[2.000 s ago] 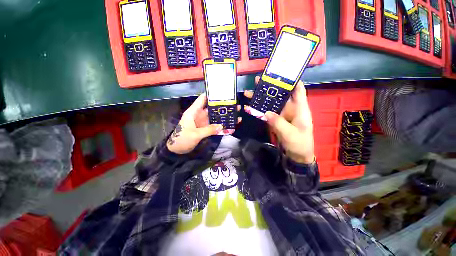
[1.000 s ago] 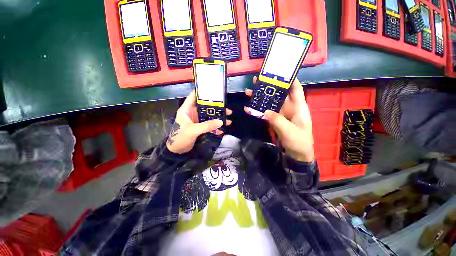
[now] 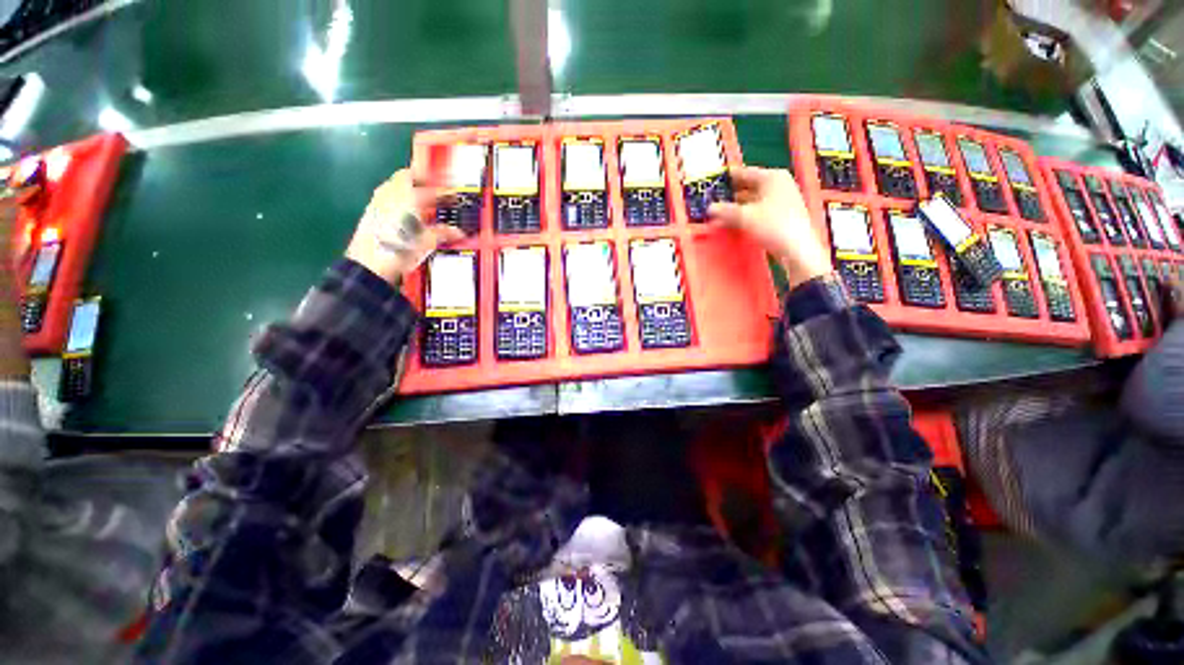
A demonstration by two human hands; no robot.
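The red-orange phone tray (image 3: pixel 545 377) lies on the green bench with two rows of keypad phones. My left hand (image 3: pixel 400 224) grips a lit phone (image 3: pixel 462 188) by its left side and lower end at the tray's upper left pocket; the fingers are blurred. My right hand (image 3: pixel 766 214) grips another lit phone (image 3: pixel 703 169), slightly tilted, at the upper right pocket. Lit phones fill the pockets between them. The lower row holds several lit phones, and its rightmost pocket (image 3: pixel 730 292) is empty.
Neighbouring trays of phones stand on the right (image 3: pixel 961 318) (image 3: pixel 1114 340), one phone (image 3: pixel 961 237) lying askew on top. Another tray (image 3: pixel 98 195) is at far left, with a loose phone (image 3: pixel 79 348) beside it. Other people's sleeves show at both sides.
The view has shifted to show the whole tray and more bench. Both hands have moved from near my body, forward and apart, carrying the two phones to the tray's upper corner pockets.
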